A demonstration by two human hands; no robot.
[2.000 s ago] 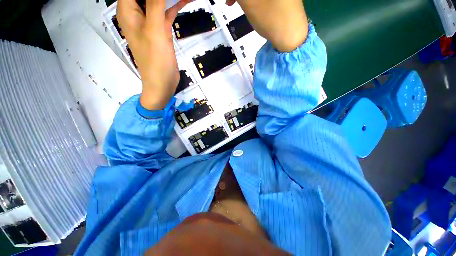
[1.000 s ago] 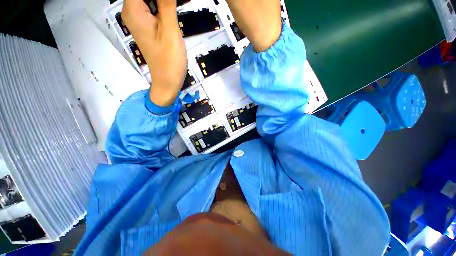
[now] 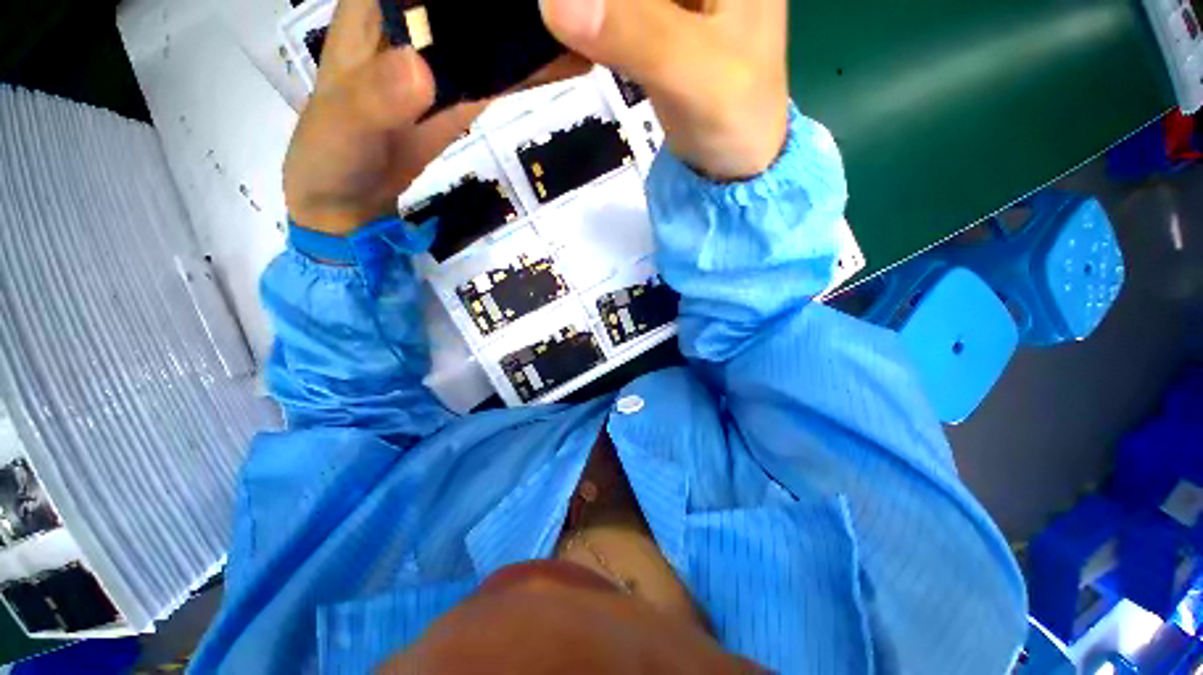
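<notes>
My left hand [image 3: 363, 125] and my right hand [image 3: 699, 79] hold a dark circuit board [image 3: 482, 46] between them at the top edge, which cuts it off. The board is mostly plain black with a gold spot near my left thumb. Below lies a white compartment tray [image 3: 607, 227] with boards in its pockets. Plain black boards, such as one [image 3: 574, 158] near the middle, lie above boards with gold and silver parts [image 3: 512, 293]. One pocket holds no board. My forearms and hands hide parts of the tray. My left wrist wears a blue strap [image 3: 323, 247].
A tall stack of white trays [image 3: 119, 343] stands at far left, with boards showing at its end. White sheets or trays [image 3: 185, 132] lie beside it. The green bench [image 3: 963, 119] is on the right, with blue stools [image 3: 956, 340] and darker blue bins [image 3: 1075, 541] beyond.
The held board has come lower and shows larger between both hands. My left hand has moved left, uncovering a black board in the tray's left column.
</notes>
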